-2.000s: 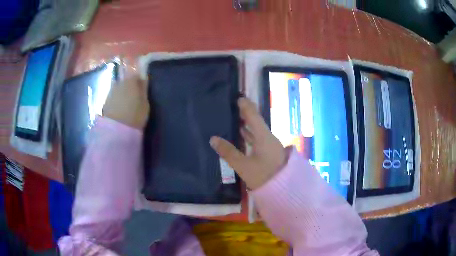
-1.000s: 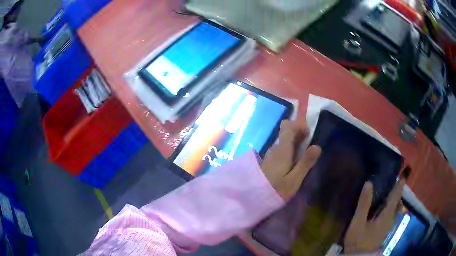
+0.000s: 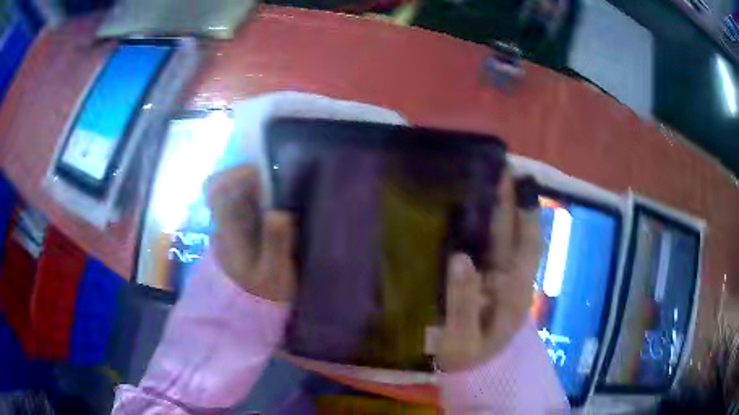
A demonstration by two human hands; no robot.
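Note:
A black-bordered tablet with a dark, reflecting screen is held up over its white sleeve, near the middle of the view. My left hand grips its left edge, thumb on the front. My right hand grips its right edge, thumb on the front, with a small dark spot by the fingertips. A small pale label shows by my right thumb. The picture is blurred.
A lit tablet lies just left, and a blue-screen tablet on white sleeves farther left. Two lit tablets lie right. A small clear-and-metal block is at the far edge. Red bin and blue bins are lower left.
The view has swung right and levelled, bringing the right-hand tablets into fuller view. The dark tablet, still in both hands, now appears upright and central instead of slanted at the lower right.

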